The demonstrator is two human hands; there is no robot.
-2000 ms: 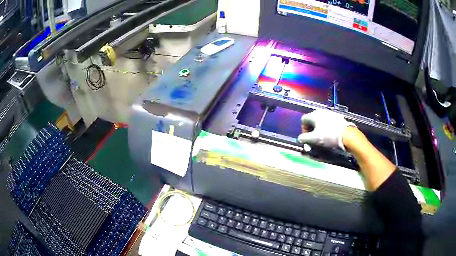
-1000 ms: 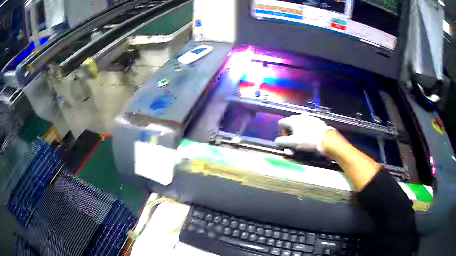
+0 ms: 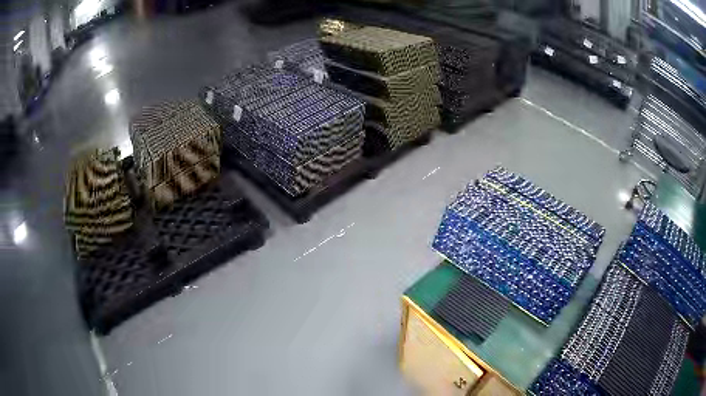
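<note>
Neither of my hands is in the picture. Nearest in front of me is a wooden cabinet (image 3: 440,357) with a green top. A stack of blue trays or boards (image 3: 517,240) with rows of white marks sits on it. A black ribbed tray (image 3: 471,308) lies flat beside that stack. At the right edge, more blue stacks (image 3: 664,251) stand, with a black ribbed tray (image 3: 644,340) lying on them.
Black lattice pallets (image 3: 174,255) lie on the grey floor (image 3: 333,294) to the left. They hold tan ribbed stacks (image 3: 178,151), a purple-grey stack (image 3: 290,124) and a taller yellow-brown stack (image 3: 399,85). A round stool (image 3: 671,153) stands at the right.
The view has swung away from the machine bay, keyboard and monitor to the floor and stacks. My gloved hand, earlier at the clamp rail, is out of the picture.
</note>
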